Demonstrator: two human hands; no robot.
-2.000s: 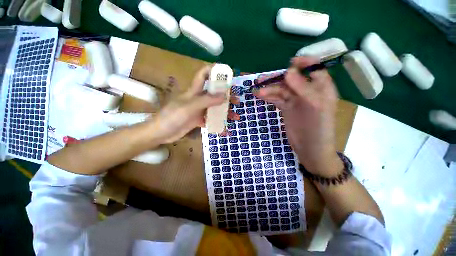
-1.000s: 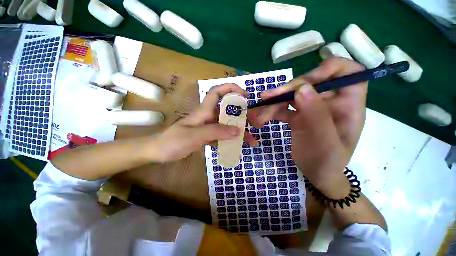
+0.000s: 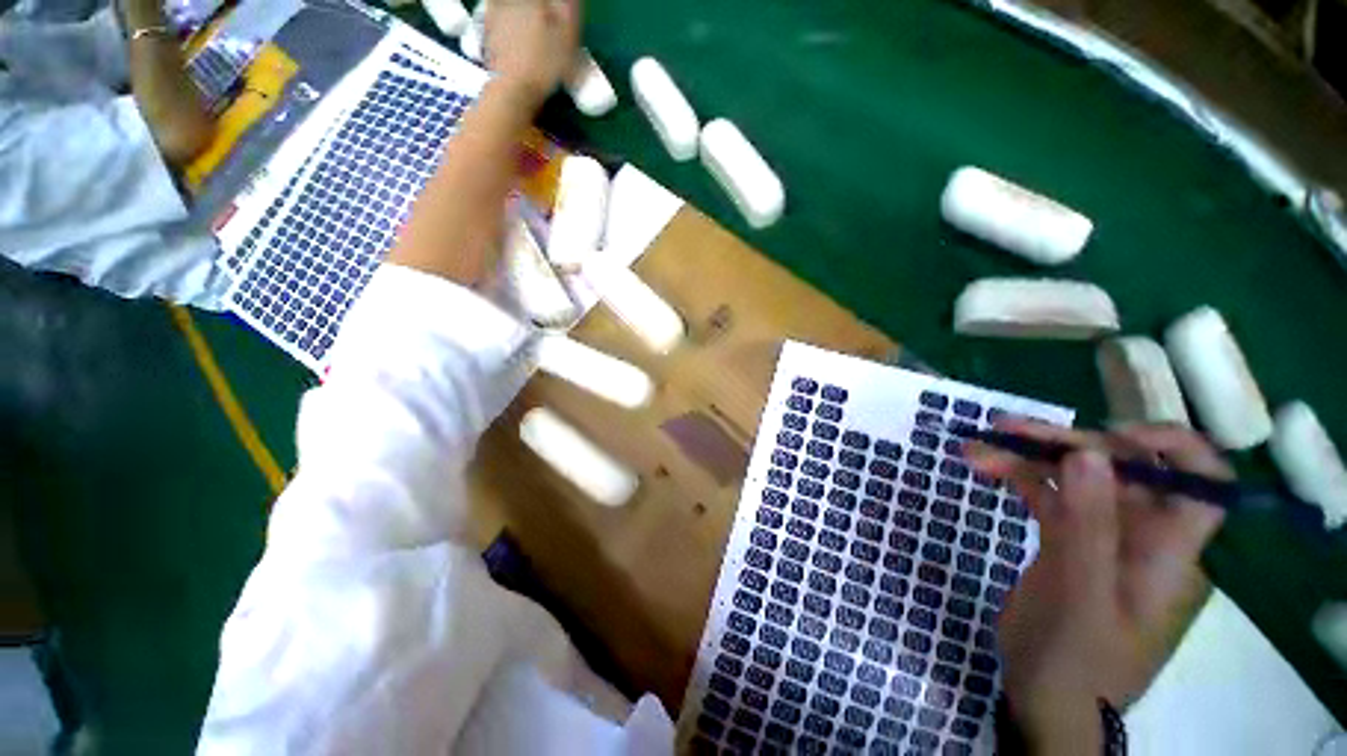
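My right hand (image 3: 1115, 561) holds a slim black pen-like tool (image 3: 1256, 495), its tip over the upper right of a label sheet (image 3: 857, 591). The sheet has a grid of small dark labels and a bare white patch near its top. My left hand (image 3: 532, 37) reaches to the top edge among off-white housings (image 3: 594, 84); it is blurred, and whether it holds anything cannot be told. More housings, such as this one (image 3: 579, 456), lie on and near the brown cardboard board (image 3: 768, 296).
Several housings (image 3: 1016, 214) lie on the green bench (image 3: 872, 89) at back and right. Another label sheet (image 3: 347, 192) lies at left. White paper (image 3: 1234, 687) is at lower right. Another person's sleeve (image 3: 89, 185) and forearm show at upper left.
My left hand has moved from above the sheet to the far upper left, and the housing it held is no longer in view there. The tool tip is back over the sheet. The view has turned.
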